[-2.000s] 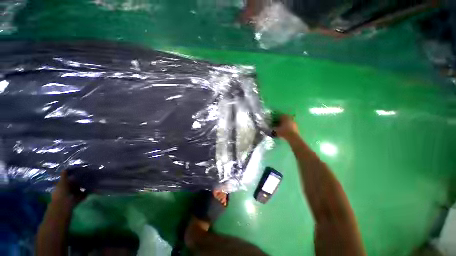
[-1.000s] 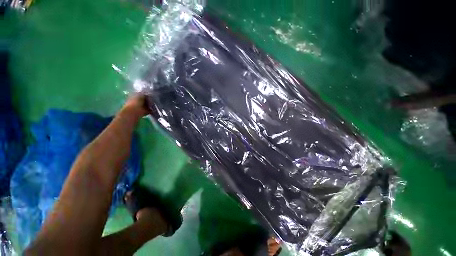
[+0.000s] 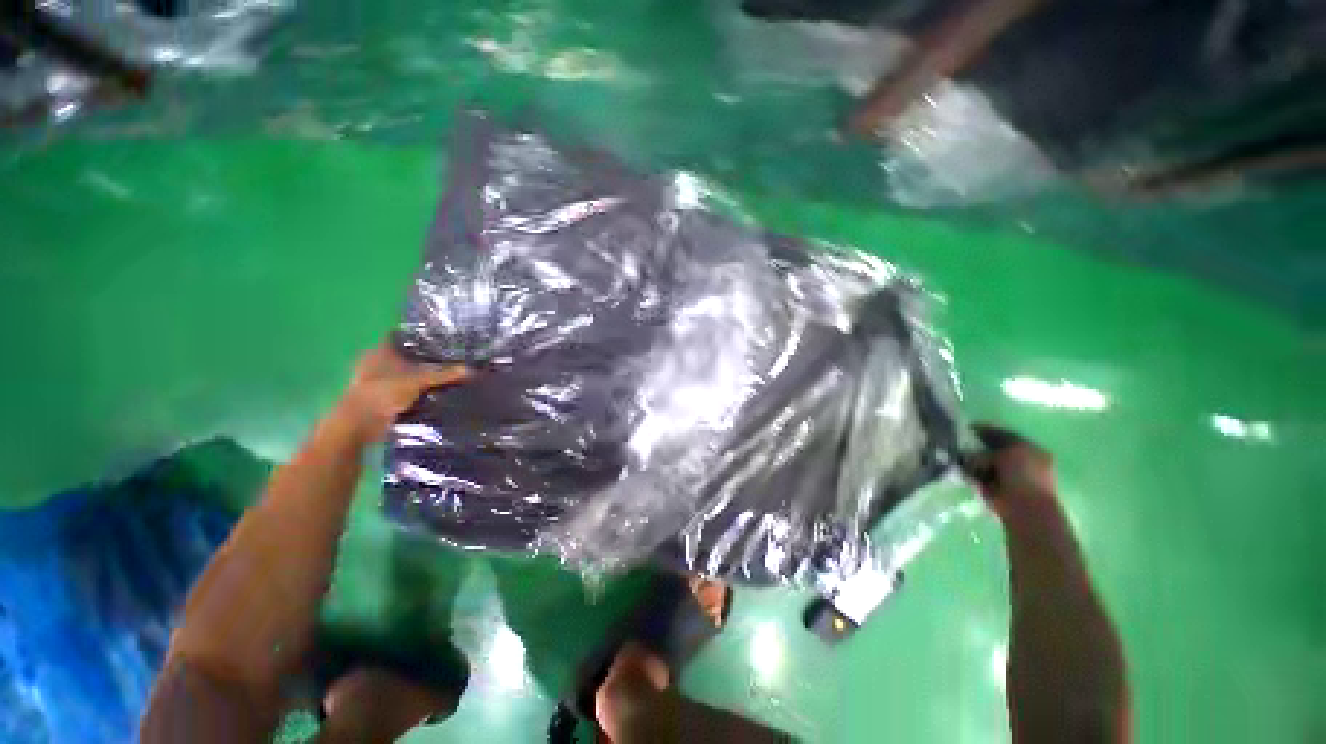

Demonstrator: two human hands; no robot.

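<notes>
A dark garment in a clear cover lies folded over in front of me, shorter than its full length, with a bright crumpled band of film across its middle. My left hand grips its left edge, fingers on top of the film. My right hand grips the narrow right end, at the hanger-hook side; the hook itself is hidden. The handheld terminal lies on the floor below the garment's right part, its upper part covered by film.
A crumpled blue plastic sack is at the lower left. My legs and feet are at the bottom. Dark covered garments and a brownish rail are at the upper right. The green floor shows around.
The garment has gone from laid out long to folded over and shorter. My left hand has moved from the far end to the fold's left edge; my right hand is at the hook end.
</notes>
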